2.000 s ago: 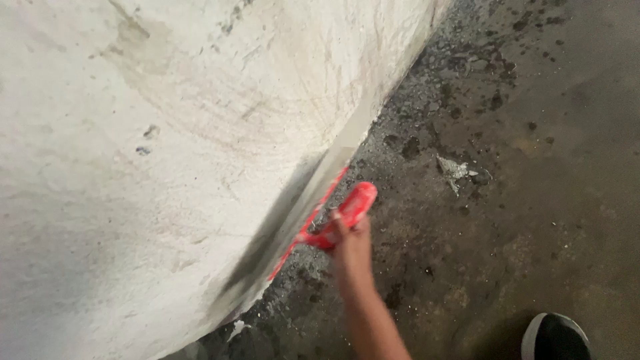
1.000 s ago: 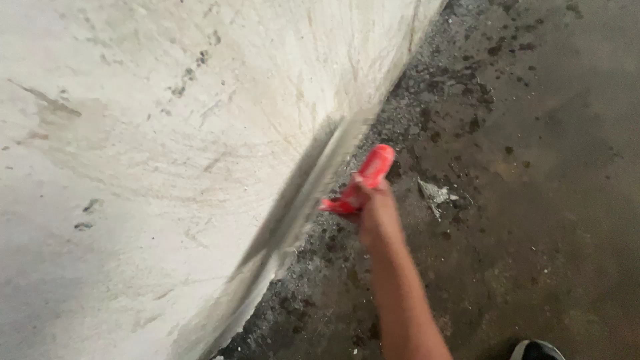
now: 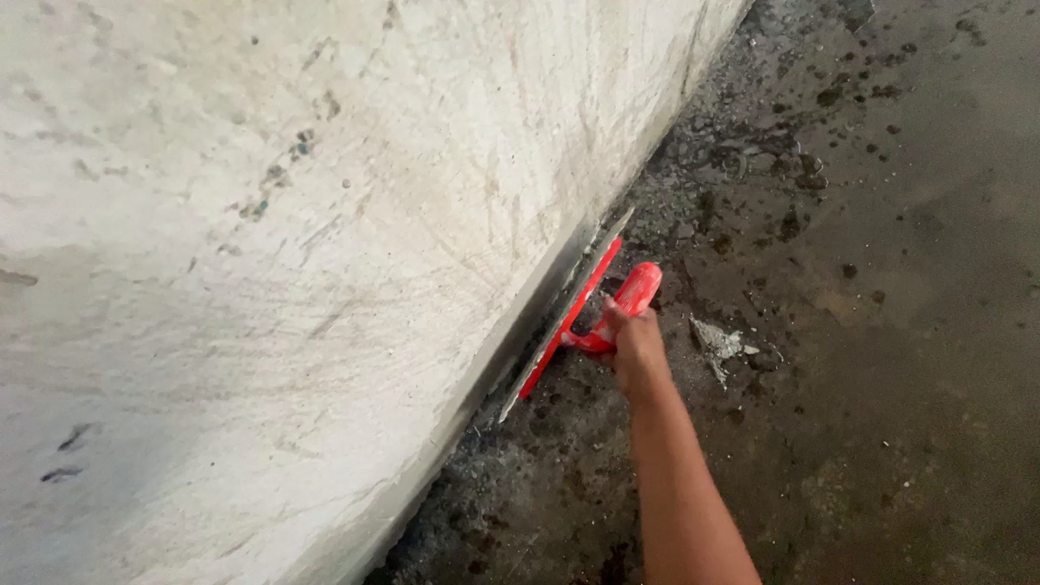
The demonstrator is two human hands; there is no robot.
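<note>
A plastering trowel with a red handle (image 3: 638, 288) and a long thin metal blade is held in my right hand (image 3: 638, 345). Its fingers wrap the handle, which has whitish smears. The blade stands on edge, nearly parallel to the foot of the off-white plastered wall (image 3: 341, 268). A narrow dark gap or shadow shows between much of the blade and the wall; whether any part touches cannot be told. Grey strokes and smears mark the wall's surface. My left hand is out of view.
A dark, stained concrete floor (image 3: 886, 406) runs along the wall's base, with grit and damp-looking spots. A small pale lump of fallen plaster (image 3: 721, 345) lies on it, right of my hand. The wall's lower edge slants from upper right to lower left.
The trowel blade, close against the wall's lower part one and two seconds ago, now stands slightly off it. My right hand keeps its hold on the handle. The shoe at the bottom has left view.
</note>
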